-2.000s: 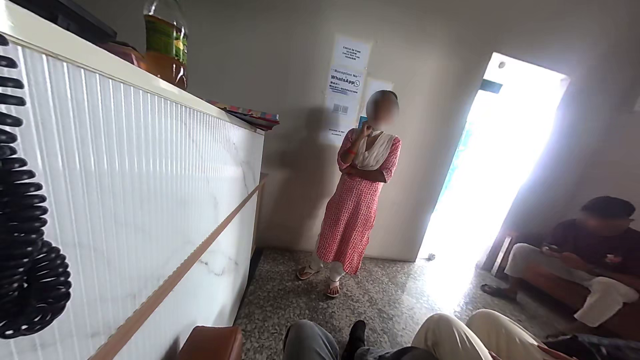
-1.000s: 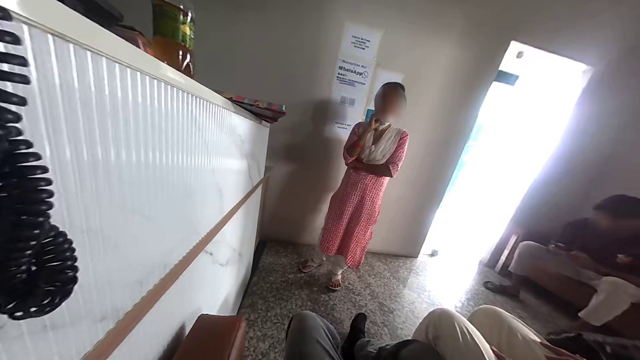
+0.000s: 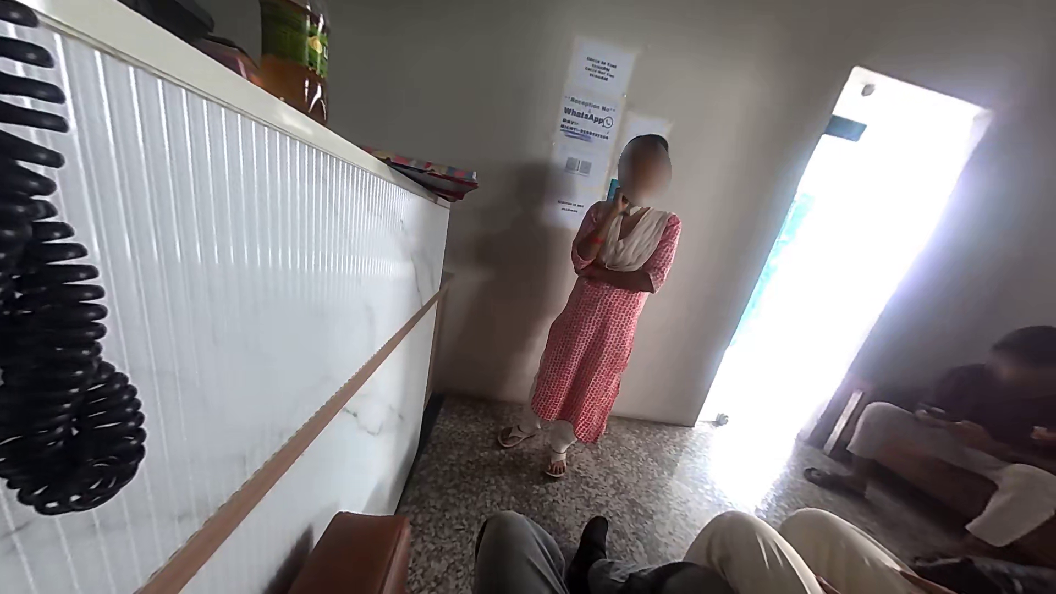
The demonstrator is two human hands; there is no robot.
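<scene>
Neither my left hand nor my right hand shows in the head view. At the left edge hangs a black coiled cord [image 3: 70, 371], in front of a white ribbed counter front [image 3: 247, 272]. On the counter top stands a bottle of amber liquid [image 3: 294, 62] with a green label. A folded patterned item [image 3: 429, 173] lies at the far end of the counter, jutting past its edge. Along the bottom are a grey-trousered leg [image 3: 520, 553] and knees in cream trousers [image 3: 742, 549]; whose they are I cannot tell.
A person in a red patterned tunic [image 3: 590, 346] stands by the wall with printed sheets [image 3: 590, 124]. A bright doorway [image 3: 841, 289] opens at right. Another person [image 3: 982, 421] sits at far right. A brown padded seat [image 3: 355, 553] is beside the counter, on a speckled floor [image 3: 487, 462].
</scene>
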